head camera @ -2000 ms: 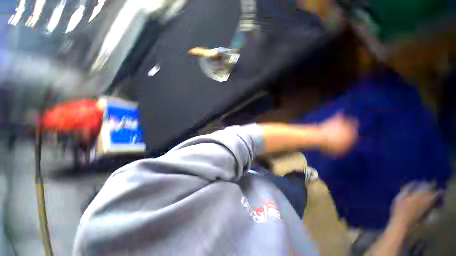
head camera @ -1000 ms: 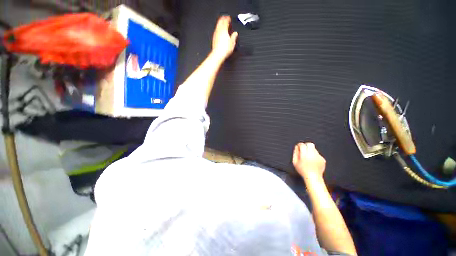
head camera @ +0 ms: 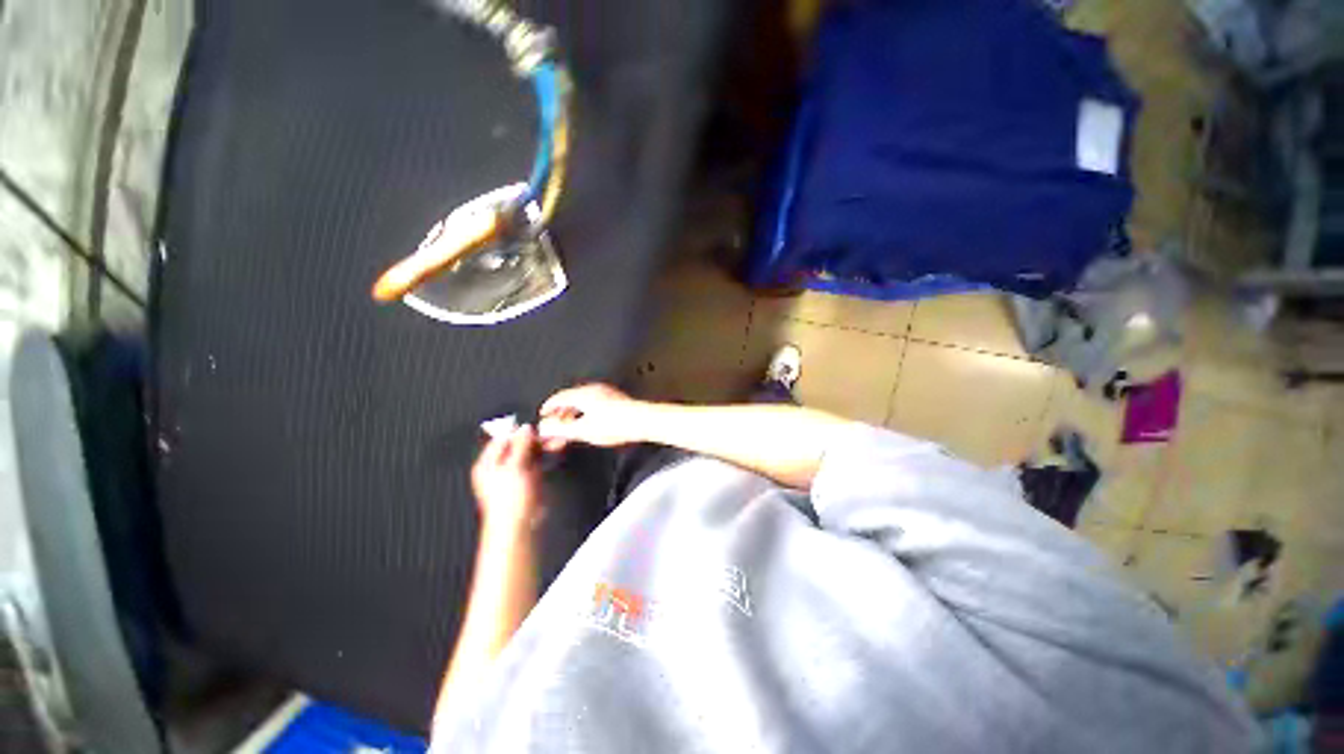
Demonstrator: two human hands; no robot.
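Note:
A small white-and-black item (head camera: 498, 426) is at the fingertips of my left hand (head camera: 506, 469), low over the black ribbed table (head camera: 310, 486). My right hand (head camera: 585, 417) meets it from the right, with its fingertips pinched at the dark part of the item. The fingers hide most of it, so its shape cannot be told. The steam iron (head camera: 479, 265) rests on the table beyond my hands, with its wooden handle pointing left and its blue and yellowish tubes running up to the pale hose.
A basket heaped with navy pieces (head camera: 943, 148), a white tag on top, stands on the tiled floor at the upper right. A magenta scrap (head camera: 1151, 407) and dark scraps lie on the floor. The blue-lidded box (head camera: 347, 732) shows at the bottom left edge. A shoe shows below the table.
The view has swung right. My left hand has come back from the far side of the table, and the small white-and-black item is now between both hands. The navy heap shows more fully.

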